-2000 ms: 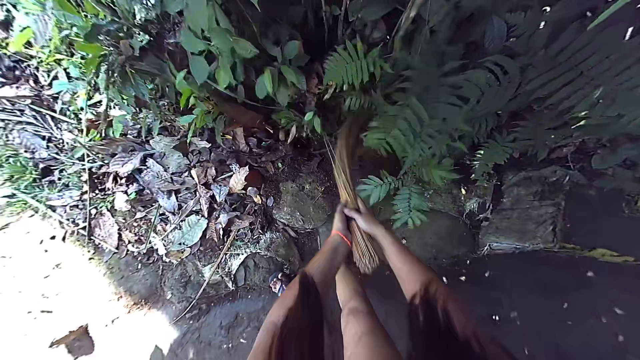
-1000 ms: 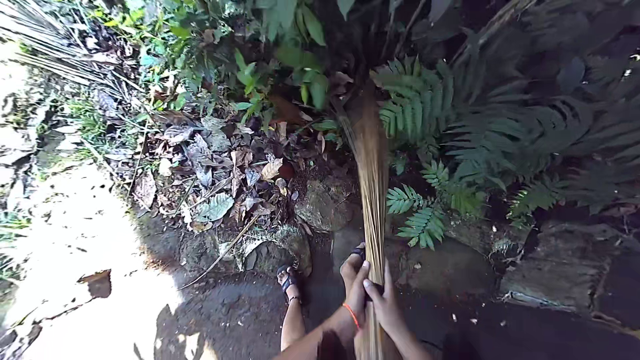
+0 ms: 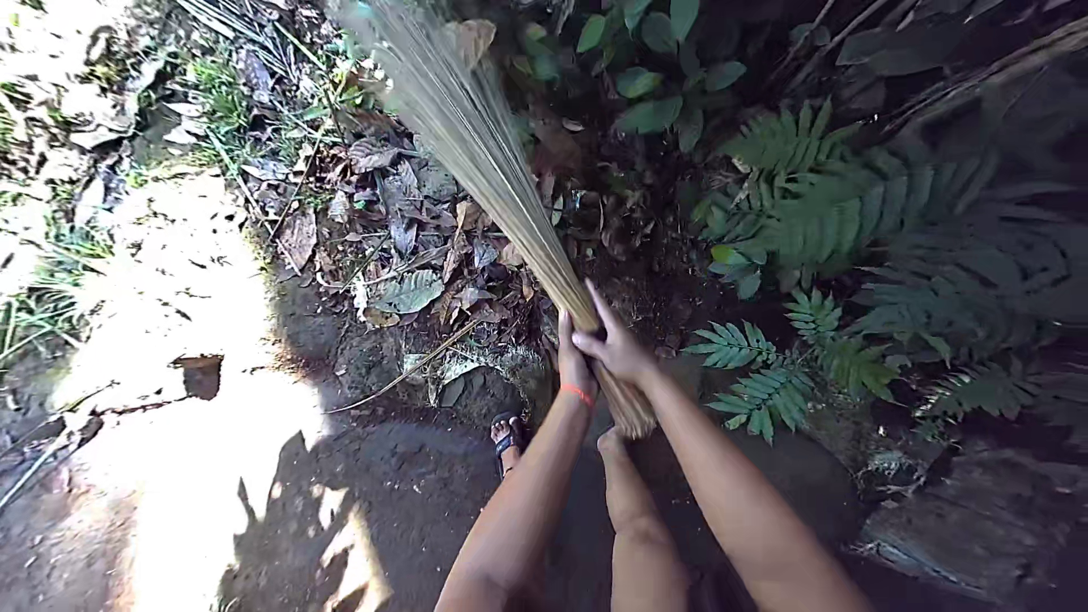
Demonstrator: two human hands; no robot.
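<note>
A broom of thin, dry stalks tied in a bundle (image 3: pixel 518 204) slants from the lower middle to the top left, its spread tips blurred over the leaf litter. Around its lower part, side by side, my left hand (image 3: pixel 576 357) and my right hand (image 3: pixel 619 344) are closed. An orange-red band circles my left wrist. The thick butt end of the bundle sticks out below both hands, above my bent knee. Fingers on the far side of the bundle are partly hidden.
Dry leaves (image 3: pixel 408 293) cover the bank beside stones (image 3: pixel 484 387). Ferns (image 3: pixel 765 387) and leafy plants (image 3: pixel 659 89) grow at right and top. A flat rock (image 3: pixel 977 518) lies lower right. My sandalled foot (image 3: pixel 507 438) rests on the dark ground, and a brown leaf (image 3: pixel 201 376) lies on sunlit soil.
The broom's spread end has swung from the ferns and dark undergrowth to the upper left, over the dry leaves. Both hands have stayed around the bundle. The view has shifted.
</note>
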